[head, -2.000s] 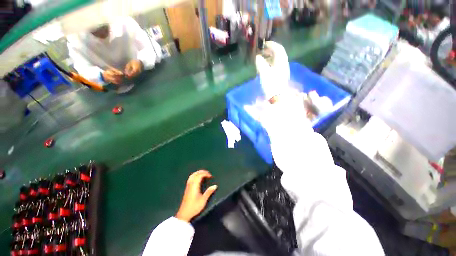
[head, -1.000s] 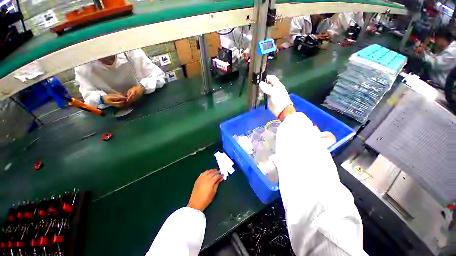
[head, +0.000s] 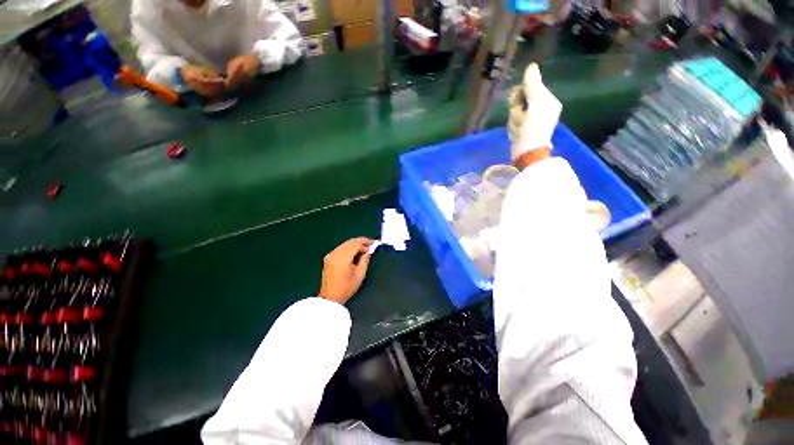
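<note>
My left hand (head: 346, 268), bare, pinches a small white paper slip (head: 374, 247) on the green bench. More white paper slips (head: 395, 229) lie just beyond it, beside the blue bin (head: 426, 230). My right hand (head: 534, 113), in a white glove, is raised over the far side of the bin, its fingers curled near a metal post. Whether it holds anything cannot be told. The bin holds clear bags and tape rolls.
A black tray of clamped red-and-black units (head: 65, 317) lies at the left. A red unit (head: 176, 150) sits on the belt. A box of loose clips (head: 453, 365) is below the bench edge. Stacked clear trays (head: 675, 130) stand at the right. A person (head: 213, 48) works opposite.
My left hand has moved to the white paper and now grips a slip. My right hand stays raised near the post. The view has shifted.
</note>
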